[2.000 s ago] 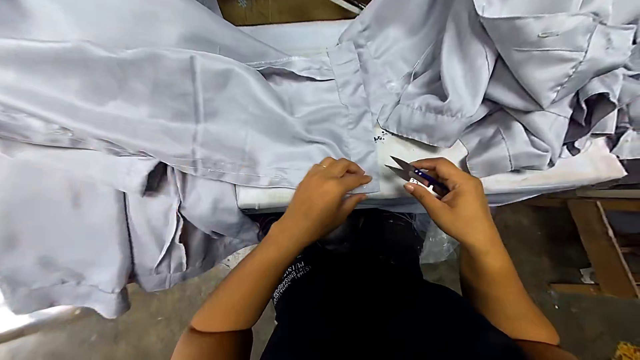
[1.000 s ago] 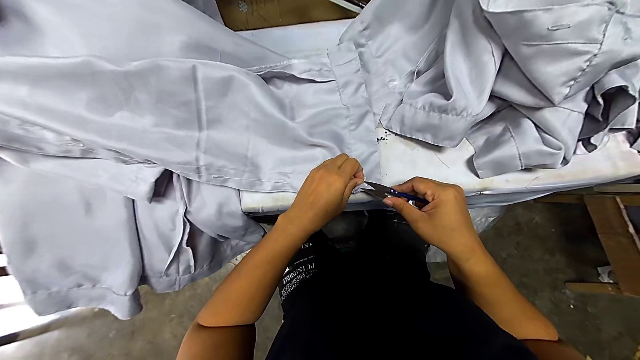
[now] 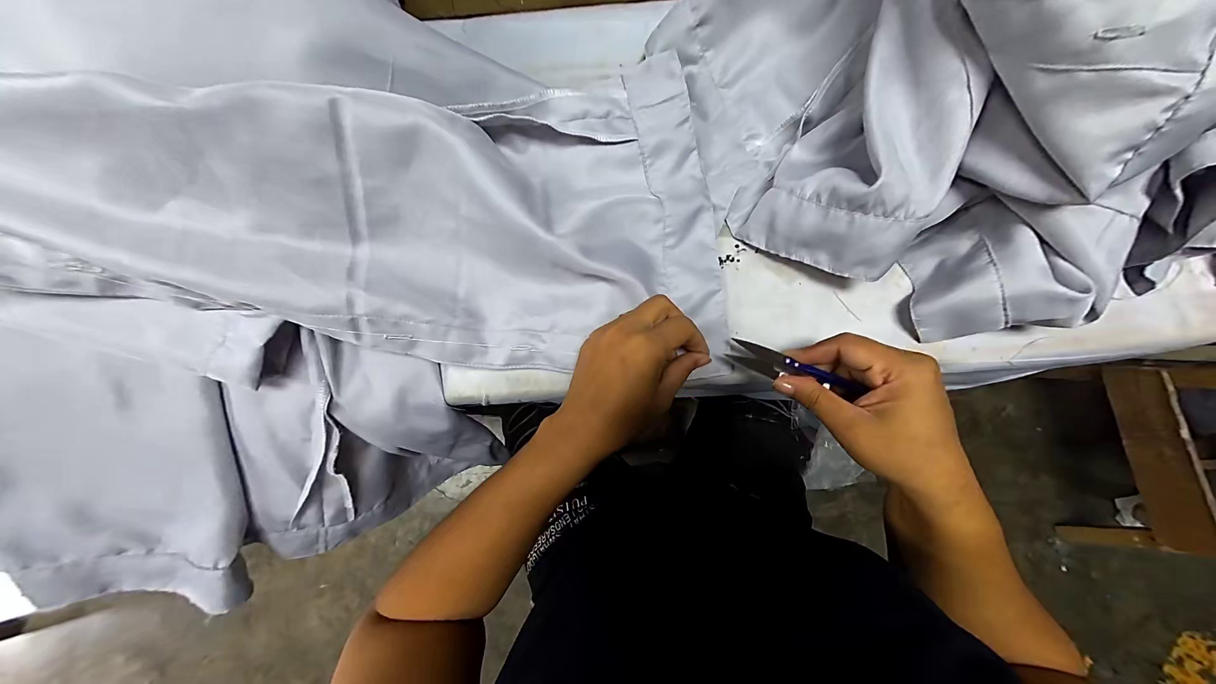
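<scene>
A light grey satin-like garment [image 3: 456,218] lies across a white-covered table [image 3: 807,309], with a stitched hem band [image 3: 679,180] near the middle. My left hand [image 3: 636,366] pinches the garment's near edge at the lower corner of that band. In my right hand [image 3: 879,394] are thread snips [image 3: 760,359] with a dark blue handle; their blades are parted and point left, a little to the right of my left fingertips. Whether a thread lies between the blades cannot be told.
More grey garments [image 3: 874,161] are heaped at the right of the table. Other grey cloth [image 3: 114,456] hangs over the front edge at the left. A wooden frame [image 3: 1159,456] stands low at the right, above the concrete floor [image 3: 1007,532].
The snips were at my left fingertips one second ago; now they are a short way to the right of them. My left hand keeps its hold on the cloth edge.
</scene>
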